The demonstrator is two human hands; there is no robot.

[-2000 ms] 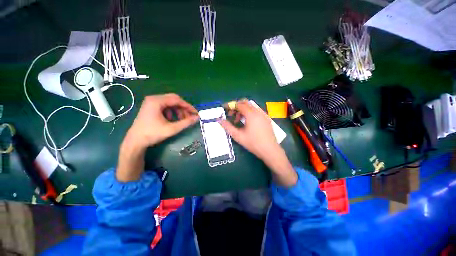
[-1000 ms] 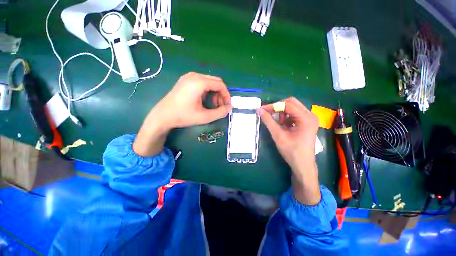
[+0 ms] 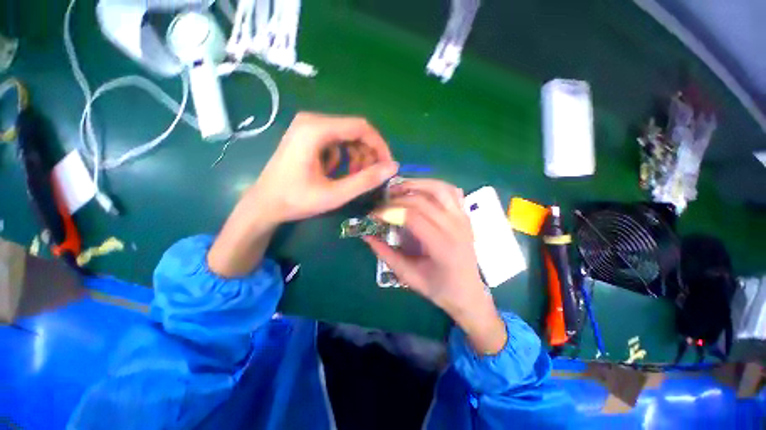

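The white housing frame (image 3: pixel 386 276) lies on the green bench, mostly hidden under my right hand; its lower end shows. My left hand (image 3: pixel 315 172) has thumb and forefinger together near the frame's top; whether anything is between them cannot be told. My right hand (image 3: pixel 432 243), blurred, with a yellow band on one finger, reaches across the frame. Its thumb and fingertips are beside the small green circuit board (image 3: pixel 359 227), left of the frame; a grip cannot be made out. A white back cover (image 3: pixel 495 237) lies just right of my right hand.
Right of the hands are an orange-yellow square (image 3: pixel 527 216), a black-and-orange tool (image 3: pixel 563 281), a blue stick (image 3: pixel 593 319) and a black fan (image 3: pixel 626 248). A white slab (image 3: pixel 568 128) and cable bunches (image 3: pixel 453 38) lie behind. A corded white device (image 3: pixel 204 88) lies left.
My right hand has moved left from the frame's right edge, across the frame to the circuit board. My left hand stays near the frame's top. The back cover is now uncovered. The view has shifted.
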